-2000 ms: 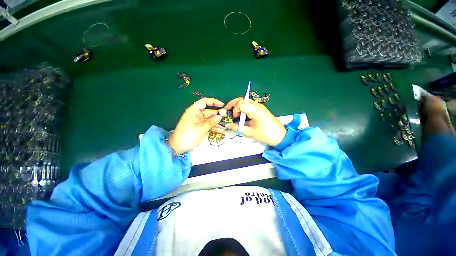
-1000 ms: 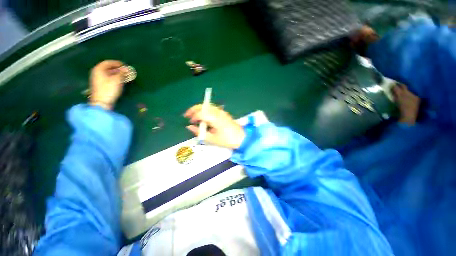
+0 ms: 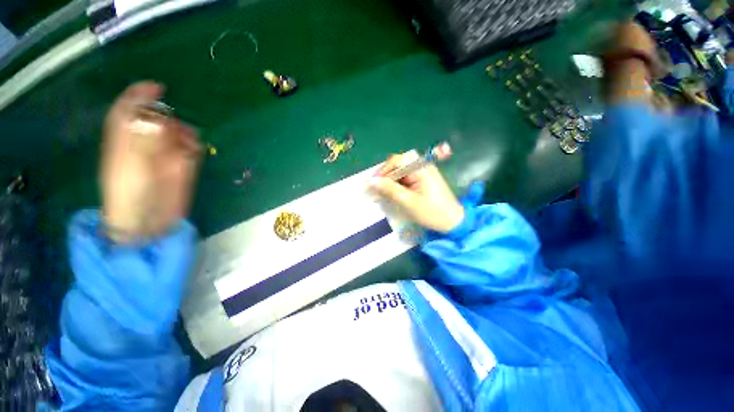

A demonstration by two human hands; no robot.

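My left hand (image 3: 149,173) is blurred and raised over the green surface at the left. Something pale and shiny shows at its fingers (image 3: 153,119), too blurred to name. My right hand (image 3: 418,193) holds a thin pen-sized tool (image 3: 420,162) with a pinkish end, over the right end of the white mat (image 3: 342,211). A round patch of small gold parts (image 3: 289,226) lies on the mat, beside its long black strip. A small cluster of curved gold and dark parts (image 3: 336,146) lies beyond the mat.
A dark module (image 3: 280,83) lies on the green surface beyond. Stacked trays stand at the upper right (image 3: 499,24) and left edge (image 3: 24,314). Rows of curved parts (image 3: 547,105) lie at the right, near another person's hand (image 3: 632,68).
The view has shifted. My left hand has turned with fingers up and looks larger. My right hand has tilted the tool rightward, its pinkish end now showing, and has moved right over the mat.
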